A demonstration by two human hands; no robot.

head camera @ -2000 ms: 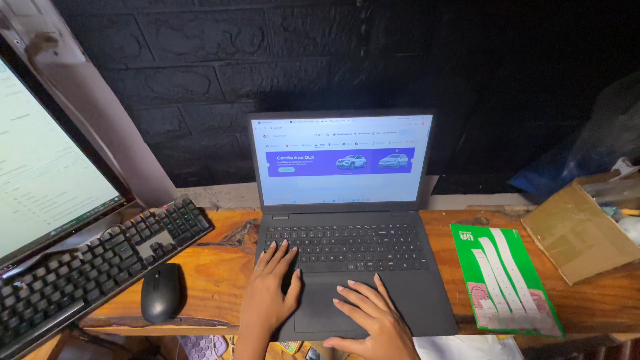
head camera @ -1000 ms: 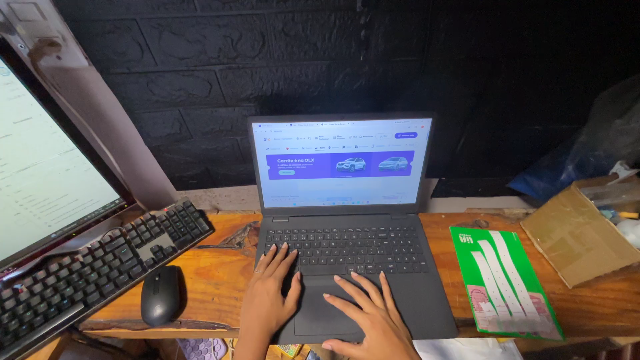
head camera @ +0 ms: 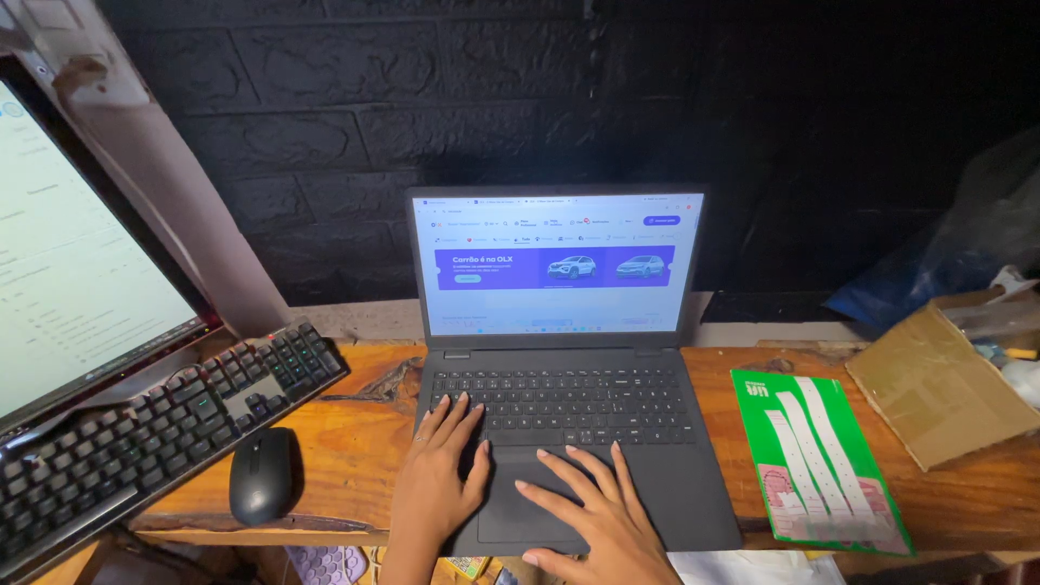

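Note:
A dark laptop (head camera: 707, 479) stands open on a wooden table, its screen lit with a web page that has a purple banner and two cars. My left hand (head camera: 441, 467) rests on the left side of the laptop's keyboard, fingers a little apart, thumb near the touchpad's upper left. Over the right part of the touchpad (head camera: 508, 504) lies my right hand (head camera: 605, 516), fingers spread, with fingertips near the touchpad and the palm rest. Neither hand holds anything.
To the left are a black mechanical keyboard (head camera: 154, 447), a black mouse (head camera: 261, 476) and a lit monitor (head camera: 73, 244). On the right lie a green printed booklet (head camera: 760, 439) and a cardboard box (head camera: 934, 378) with plastic items. A black brick-patterned wall (head camera: 520, 97) rises behind.
My right hand's fingers have shifted slightly on the laptop. My left hand stays in place. More page content now shows low on the laptop screen.

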